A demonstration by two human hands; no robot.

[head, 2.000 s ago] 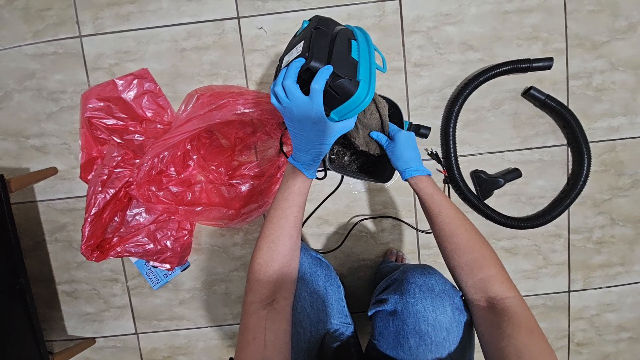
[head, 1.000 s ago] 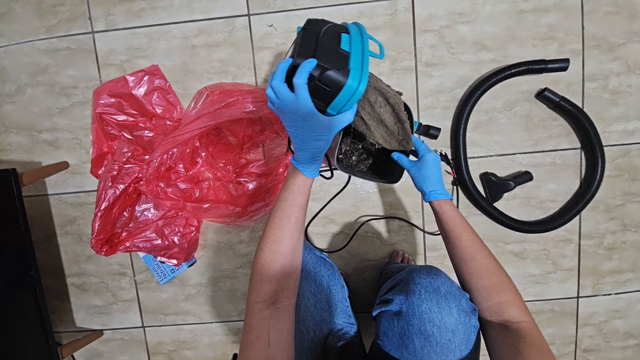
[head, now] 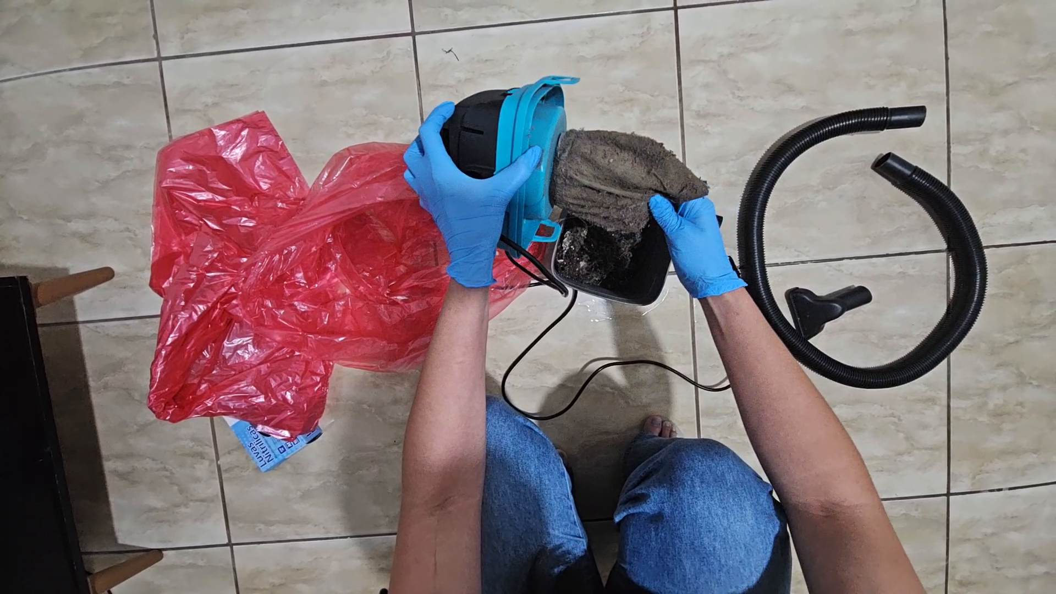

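Observation:
My left hand point(head: 474, 194), in a blue glove, holds the black and teal motor head point(head: 528, 157) of a vacuum cleaner, tilted on its side. From its underside a dusty grey-brown cloth filter bag point(head: 623, 177) sticks out to the right. The fingers of my right hand point(head: 693, 239), gloved too, pinch the bag's far end. Below the bag stands the black vacuum tank point(head: 652, 268), with dark dust and pale debris point(head: 590, 252) inside; its back part is hidden by the bag. A black power cord point(head: 528, 355) hangs from the motor head and loops on the floor.
A crumpled red plastic bag point(head: 280, 280) lies left of the tank, partly over a blue glove box point(head: 268, 445). On the right are a curled black hose point(head: 973, 272) and a black nozzle point(head: 817, 309). Dark furniture with wooden legs point(head: 74, 285) stands at the left edge.
The motor head has been tipped so its teal underside faces right, and the filter bag now stretches sideways above the tank. My right hand has moved up from the tank's rim to the bag's end.

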